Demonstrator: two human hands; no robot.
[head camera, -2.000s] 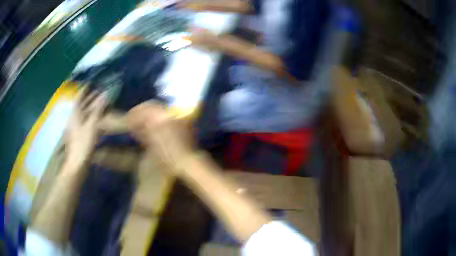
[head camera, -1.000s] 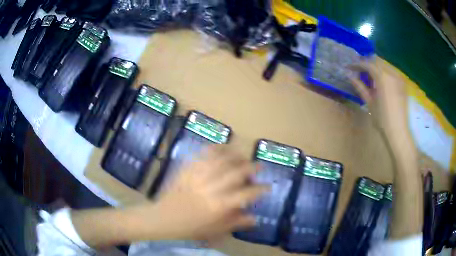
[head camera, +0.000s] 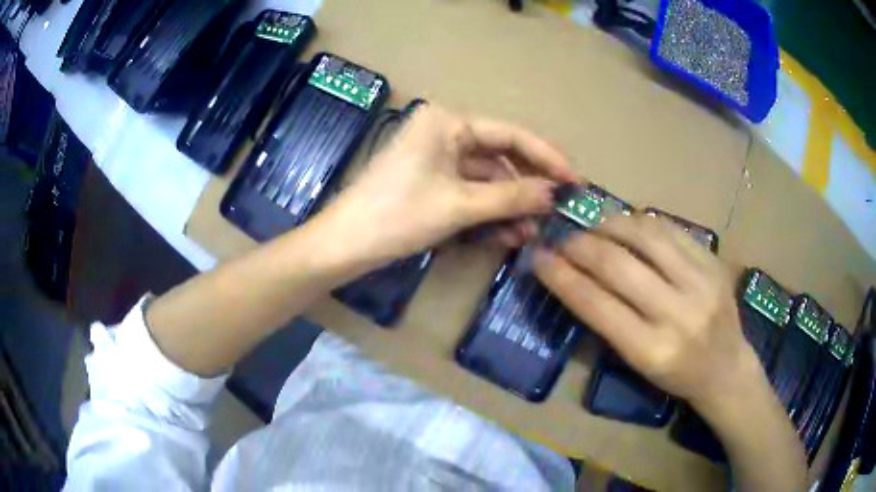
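A black ribbed power bank body (head camera: 514, 332) lies on the cardboard sheet (head camera: 461, 72) in front of me, a green circuit board (head camera: 588, 207) at its upper end. My left hand (head camera: 423, 192) has its thumb and fingers bent together at the board's left edge. A small dark spot shows at the fingertips; I cannot tell if it is a held part. My right hand (head camera: 663, 298) lies over the right side of this body with bent fingers, and partly covers a second body (head camera: 629, 389) beside it. The fingertips are blurred.
More power bank bodies stand in a row at left (head camera: 303, 144) and at right (head camera: 768, 307). A blue parts tray (head camera: 711, 48) of tiny grey pieces is at the upper right, with black parts (head camera: 624, 14) beside it. Yellow tape (head camera: 819, 135) crosses the white bench edge.
My right hand has left the blue tray and come down onto the power bank body. My left hand has moved up to the board end. The view has shifted over the bench.
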